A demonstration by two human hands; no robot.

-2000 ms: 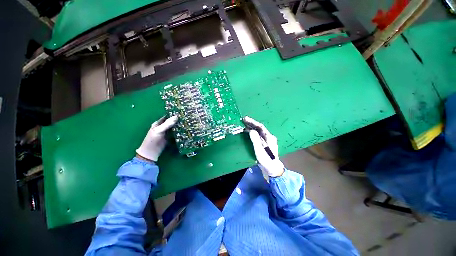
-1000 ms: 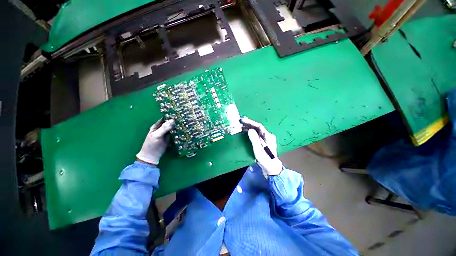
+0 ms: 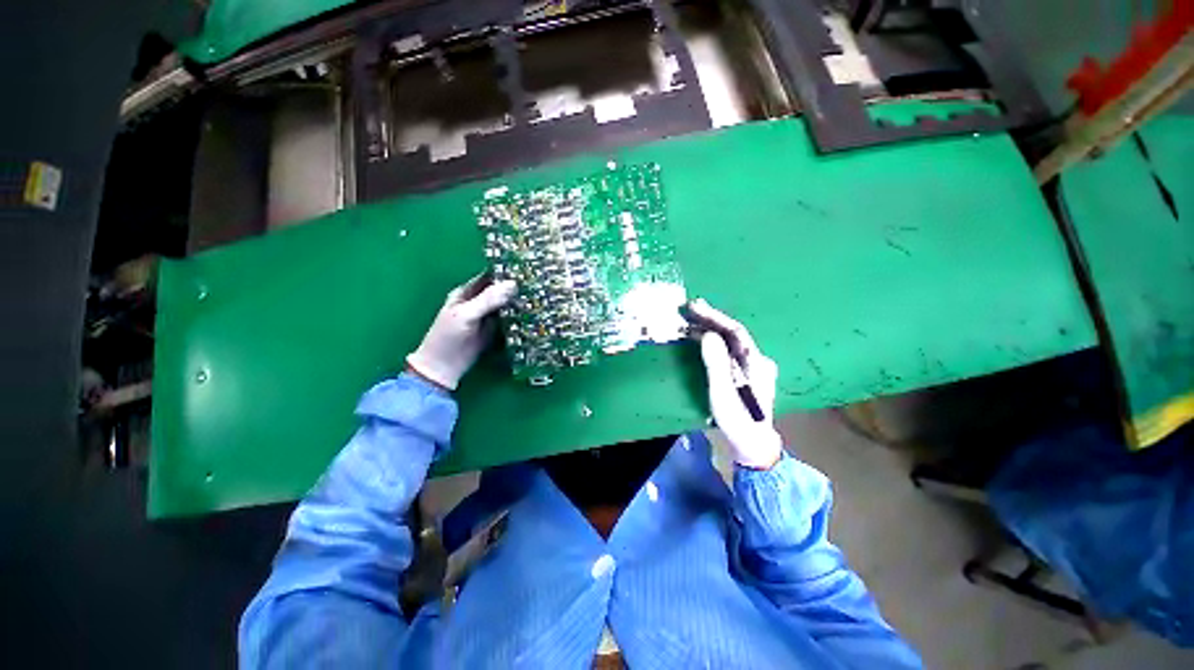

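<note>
A green circuit board (image 3: 576, 262) is held over the green mat (image 3: 904, 249), solder side up, with rows of shiny joints and a bright white glare patch at its lower right. My left hand (image 3: 461, 327), in a white glove, grips the board's left edge. My right hand (image 3: 736, 380), also gloved, holds the board's lower right corner between thumb and fingers. A thin black pen-like tool (image 3: 749, 401) lies in the same right hand. The fingertips under the board are hidden.
A black pallet frame (image 3: 524, 92) lies in the conveyor track behind the mat. A second black frame (image 3: 904, 128) overlaps the mat's back right edge. A person's blue sleeve or smock (image 3: 1100, 524) shows at the lower right, beside another green bench (image 3: 1152, 301) with a yellow edge.
The view has shifted, so the scene sits further right in the picture. The board has tilted slightly, and a white glare patch has appeared and spread at its lower right. Both hands keep their hold.
</note>
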